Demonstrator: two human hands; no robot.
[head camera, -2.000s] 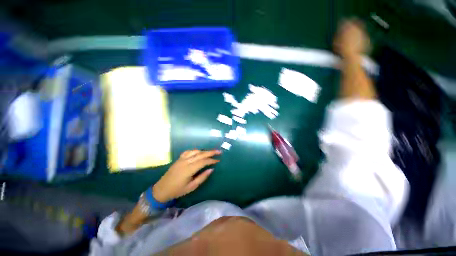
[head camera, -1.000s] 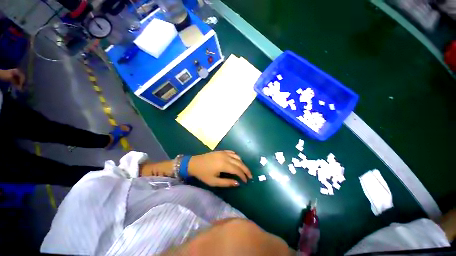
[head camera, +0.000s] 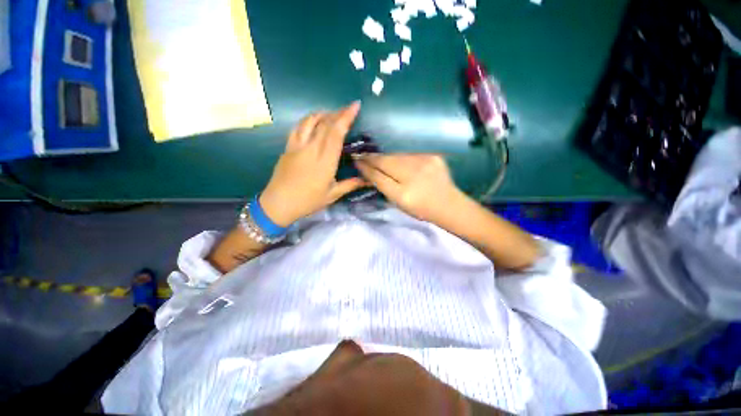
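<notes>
A small dark watch housing (head camera: 361, 146) with a shiny edge is at the green mat's front edge, between my hands and partly covered by fingers. My right hand (head camera: 410, 183) has its fingertips closed on its lower side. My left hand (head camera: 309, 166) is around its left side, index finger pointing up and thumb below; its grip is unclear. A thin grey strip shows under the hands, too blurred to name. The red-pink glue syringe (head camera: 489, 106) lies untouched on the mat, tip pointing away, with a hose at its rear.
White pads (head camera: 402, 31) are scattered at the top centre. Yellow-edged paper sheets (head camera: 199, 69) lie left, beside a blue controller box (head camera: 77, 81). A black component tray (head camera: 654, 97) is at the right. Another person's sleeve (head camera: 715, 183) is at the right edge, and a blue shoe (head camera: 144, 288) is lower left.
My right hand has come back from the far right to meet my left hand at the mat's front edge. The dark housing now shows between them. The view has turned and shifted.
</notes>
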